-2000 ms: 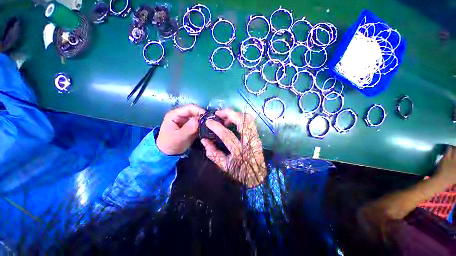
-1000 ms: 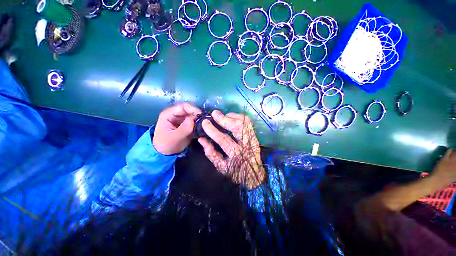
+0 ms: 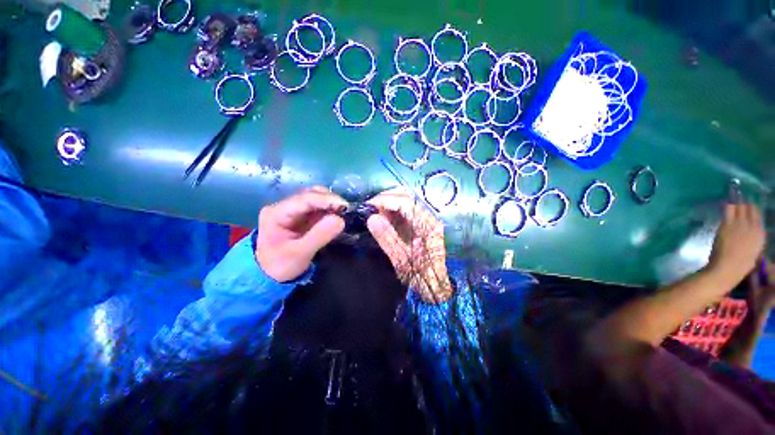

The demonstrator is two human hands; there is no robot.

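A small dark round body point(image 3: 357, 219) is held between my two hands at the front edge of the green bench. My left hand point(image 3: 297, 231) pinches its left side with thumb and fingers. My right hand point(image 3: 410, 238) pinches its right side. The fingers hide much of the body, and hair strands blur over my right hand. Dark tweezers point(image 3: 210, 153) lie on the bench to the left. A thin blue stick point(image 3: 396, 173) lies just beyond my right hand.
Many metal rings point(image 3: 438, 129) lie mid-bench, beside a blue tray point(image 3: 625, 115) of white rings. Dark round bodies point(image 3: 246, 34) and a round dark dish point(image 3: 106, 72) are far left. A neighbour's hand point(image 3: 738, 234) reaches onto the bench at right, above a red crate point(image 3: 712, 327).
The body is now pinched from both sides by fingertips; my right fingers no longer lie across it. The view has shifted. The neighbour's hand has moved further onto the bench.
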